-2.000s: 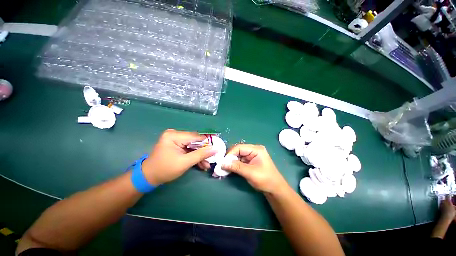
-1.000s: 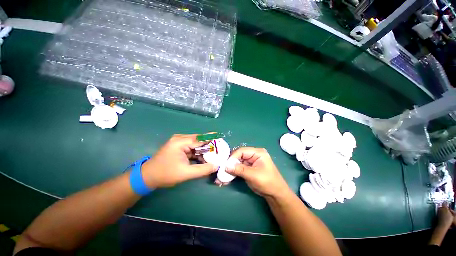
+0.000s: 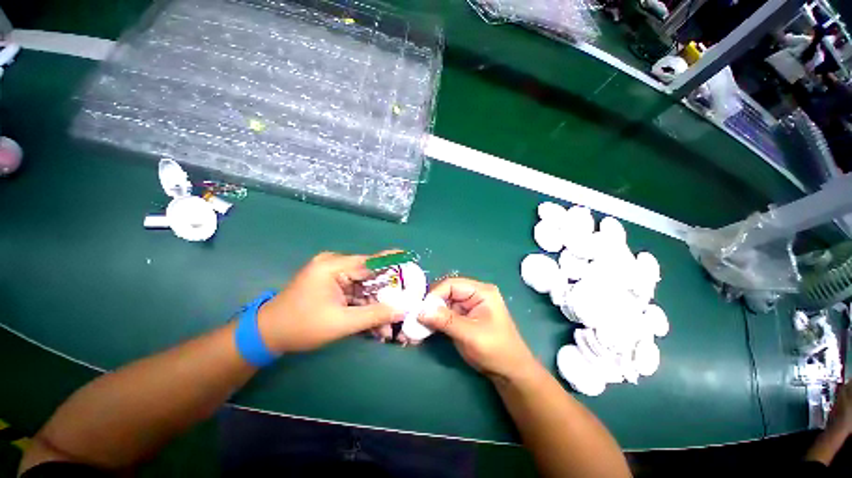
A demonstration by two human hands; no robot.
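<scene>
My left hand (image 3: 322, 303), with a blue wrist band, holds a round white housing (image 3: 408, 278) with red and dark wires. A green circuit board (image 3: 389, 260) sticks out at the top of that hand. My right hand (image 3: 472, 322) pinches a small white round cover (image 3: 425, 320) against the lower right of the housing. The fingers hide where the two parts meet. Tiny silvery pieces (image 3: 452, 275) lie scattered on the green bench just beyond my hands.
A stack of clear plastic trays (image 3: 262, 103) lies upper left. A wired white housing (image 3: 192, 218) lies left. A pile of white covers (image 3: 603, 289) lies right. A clear bag (image 3: 743, 252) hangs by a pale post. Another person's forearm (image 3: 834, 437) shows at the lower right edge.
Over the two seconds the green board has come into clearer view above the left hand. Both hands keep hold of the parts, with only slight shifts. The forearm at far right has moved lower.
</scene>
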